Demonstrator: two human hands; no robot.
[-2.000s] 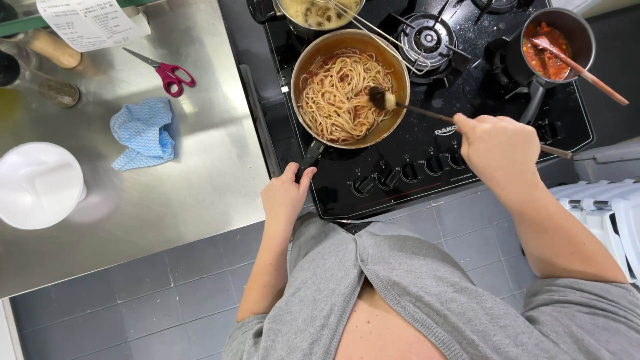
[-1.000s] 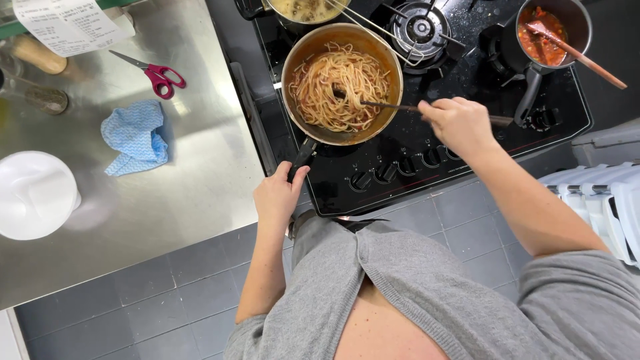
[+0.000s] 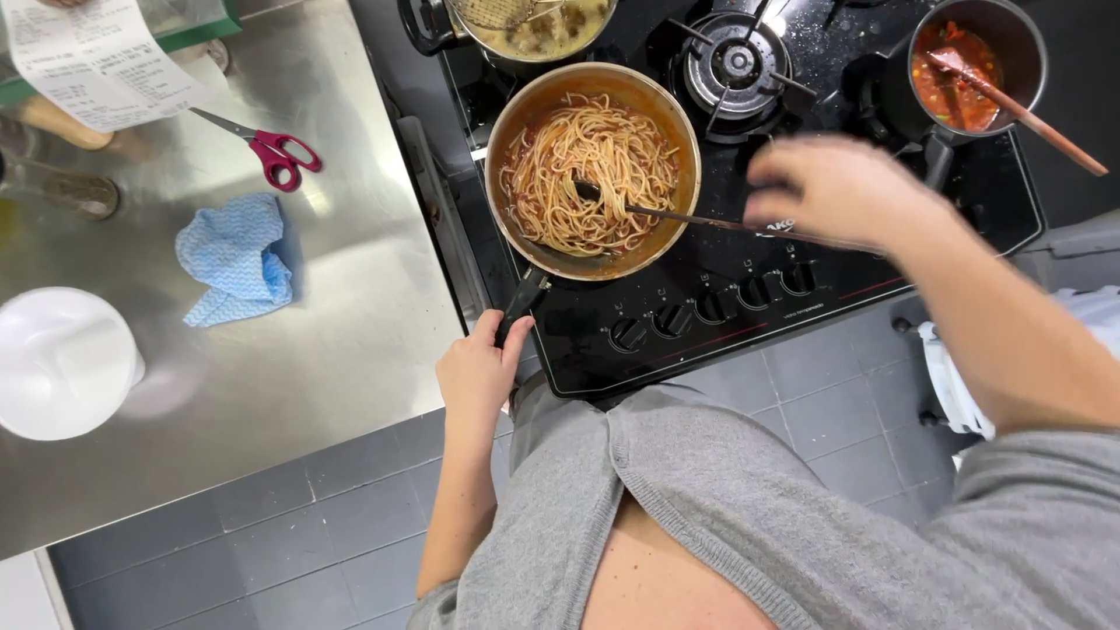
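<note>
My left hand (image 3: 483, 360) grips the black handle (image 3: 525, 302) of a frying pan (image 3: 691, 144) at the cooktop's left front. Spaghetti (image 3: 612, 166) coated in reddish sauce fills the pan. A long-handled spoon or ladle (image 3: 682, 215) rests with its dark head in the pasta and its handle over the pan's right rim. Just above the handle's far part is my right hand (image 3: 818, 192), blurred, its fingers apart and curled; it looks off the handle. To the right, a dark saucepan (image 3: 1037, 52) holds chunky red sauce (image 3: 954, 74) and a wooden spoon (image 3: 1024, 118).
Behind the pan stands a pot (image 3: 525, 57) with yellowish contents and a wire skimmer (image 3: 494, 10). An unused burner (image 3: 738, 63) lies right of it. On the steel counter (image 3: 350, 350) are red-handled scissors (image 3: 280, 157), a blue cloth (image 3: 236, 258), a white bowl (image 3: 66, 363), a glass jar (image 3: 83, 194) and printed paper (image 3: 96, 61).
My right hand held the long handle in both earlier frames; it has now come off it and sits farther right. The utensil remains in the pasta. My left hand stays on the pan handle.
</note>
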